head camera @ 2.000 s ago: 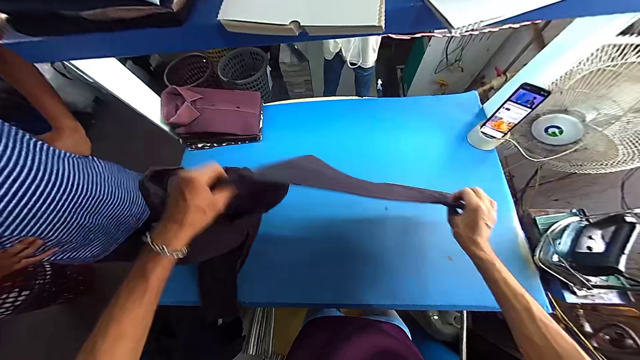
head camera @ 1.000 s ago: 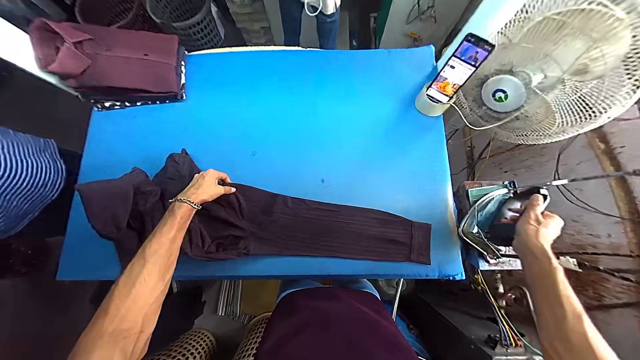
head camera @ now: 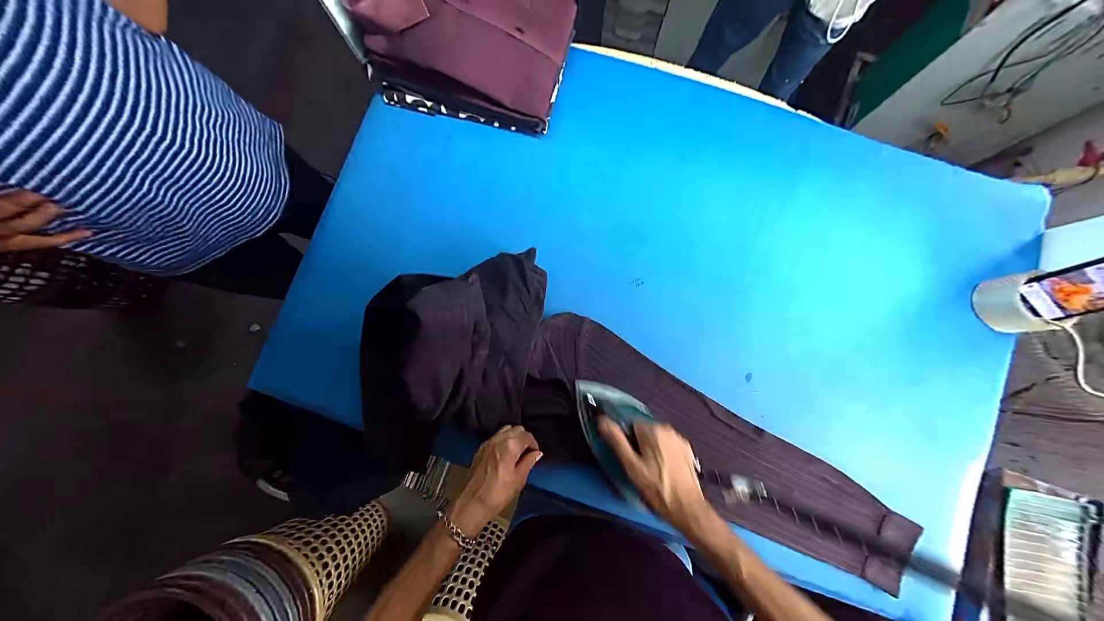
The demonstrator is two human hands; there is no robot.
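A dark pinstriped shirt [head camera: 466, 345] lies on the blue table cover [head camera: 733, 233], bunched at the left, with one sleeve [head camera: 776, 466] spread flat toward the lower right. My right hand [head camera: 660, 466] grips a clothes iron [head camera: 608, 414], whose soleplate rests on the sleeve near its upper end. The iron's cord trails right over the sleeve, blurred. My left hand [head camera: 504, 466], with a bracelet at the wrist, is at the near table edge by the bunched cloth, fingers curled on the fabric; how much it pinches is hard to see.
Folded maroon shirts [head camera: 492, 52] are stacked at the far left corner. A person in a striped top [head camera: 147, 147] stands at the left. A phone [head camera: 1069, 293] leans on a white round stand [head camera: 1000, 302] at the right edge. Perforated baskets [head camera: 319, 552] stand below the table.
My right hand has brought the iron from the stand at the right onto the sleeve. My left hand has moved to the near table edge. The view has shifted and turned.
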